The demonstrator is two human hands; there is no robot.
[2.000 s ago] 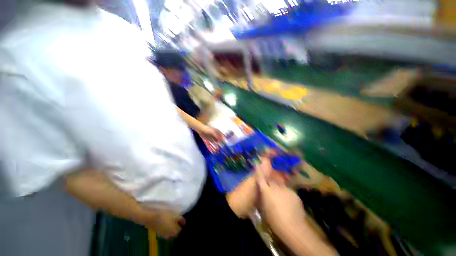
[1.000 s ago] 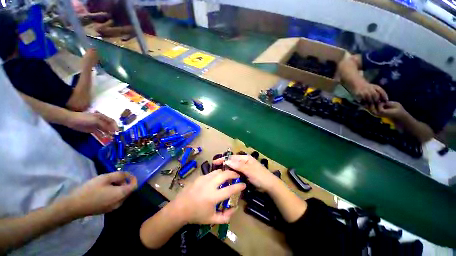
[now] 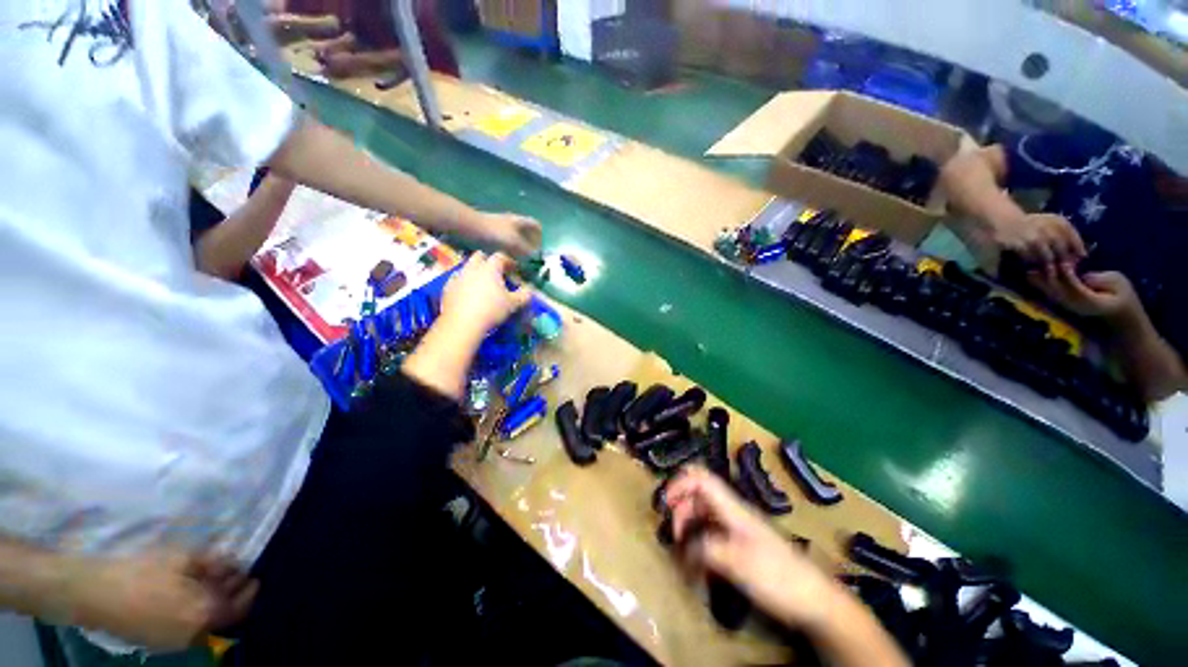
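My left hand, on a black sleeve, reaches over the blue parts bin at left. Its fingertips are near the bin's far side, and whether they grip anything is unclear. The bin holds blue battery cells and green circuit boards. More battery cells lie beside it on the cardboard sheet. My right hand is over the near side of the black plastic housings. It is blurred, its fingers are bent, and any hold is hidden.
A person in a white shirt stands close at left, one arm beyond the bin. The green belt runs behind the bench. Across it are an open cardboard box, rows of housings and another person's hands. More housings lie lower right.
My hands have parted: the left went to the bin, the right moved down and right over the housings. The battery cell seen between them no longer shows there. The white-shirted person's arm now extends towards the belt.
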